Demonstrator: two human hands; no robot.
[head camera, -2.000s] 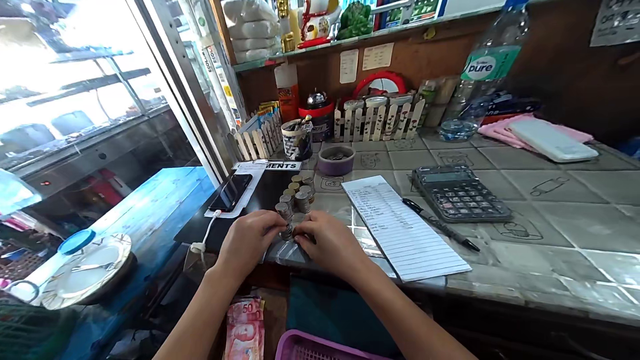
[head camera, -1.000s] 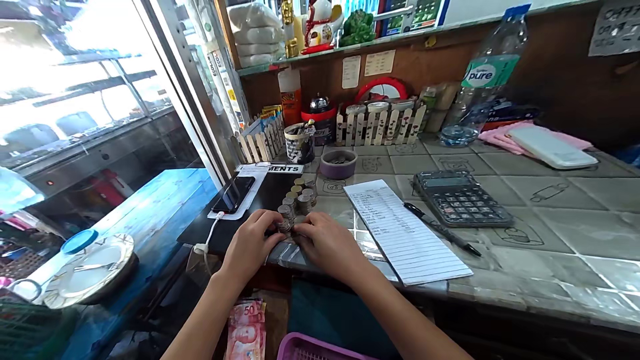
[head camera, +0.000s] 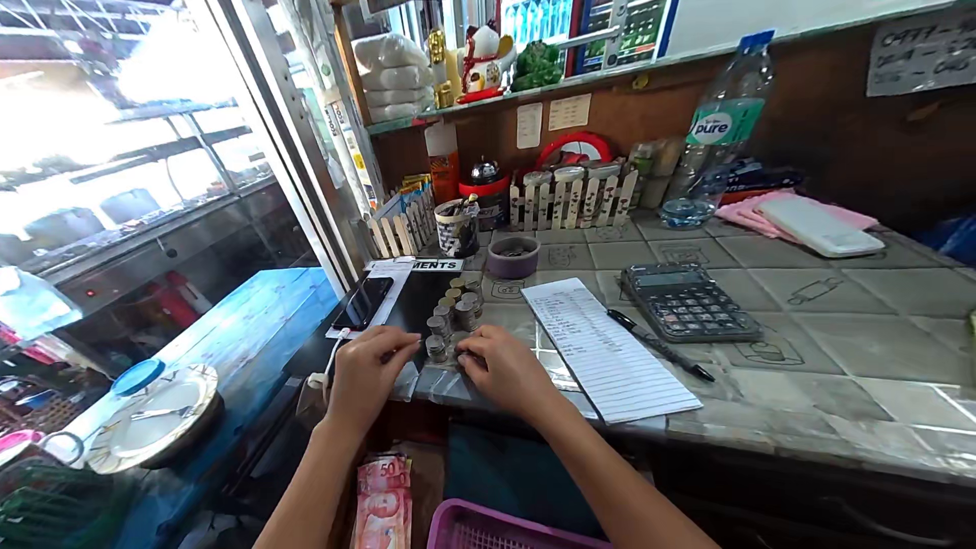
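Observation:
Several stacks of coins stand in rows near the front edge of the tiled counter. My left hand is just left of the nearest stack, thumb and forefinger close together; whether a coin is between them cannot be told. On the right side of the stacks, my right hand has its fingers curled at the coins, and its fingertips are partly hidden. A lined sheet of paper with handwriting lies right of my right hand, a black pen along its edge. Behind the stacks sits a round purple bowl holding small dark things.
A calculator and a large plastic bottle stand to the right. A phone with a white cable lies left of the coins. Below the counter edge are banknotes and a purple plastic basket. A cup of pens stands behind.
My hands, close together at the nearest coins in the earlier frames, have moved apart to either side. A low stack of coins now shows between them.

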